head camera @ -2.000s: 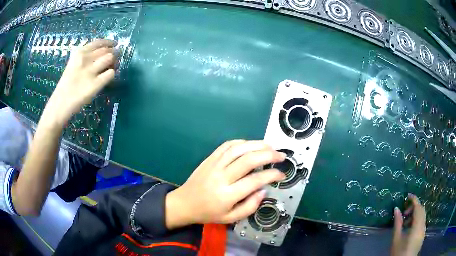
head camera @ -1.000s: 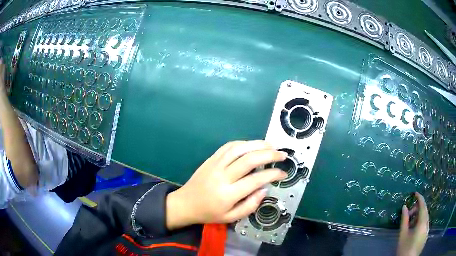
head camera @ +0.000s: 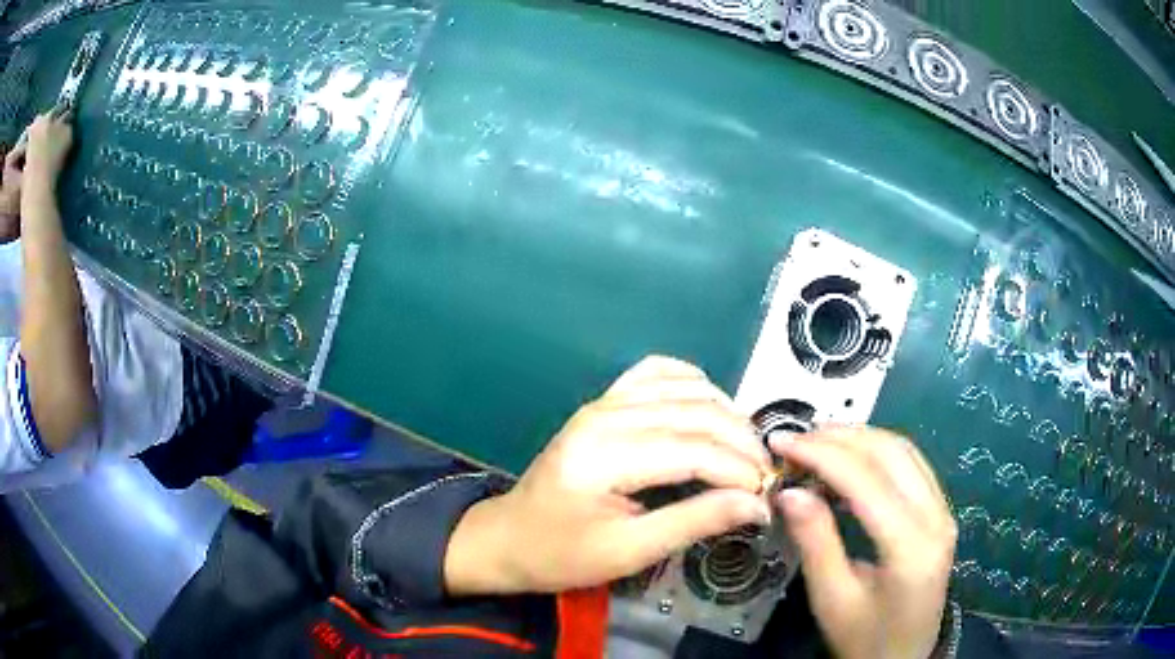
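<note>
The silver three-hole housing lies tilted on the green surface in front of me. Its far cavity is uncovered, its middle cavity is partly hidden by my fingers, and its near cavity shows below them. My left hand and my right hand meet over the housing. Their fingertips pinch a small copper-coloured ring insert between them, above the area between the middle and near cavities. The exact shape of the insert is mostly hidden by the fingers.
A clear blister tray with curved pockets lies at the right. Another clear tray lies at the left, beside a neighbouring person's arm. A row of concentric-ring plates crosses the far side. The bench's near edge runs below the trays.
My right hand has come from the right tray to the housing and meets my left hand at a small insert. The view has shifted. The neighbour's hands are now at the far left.
</note>
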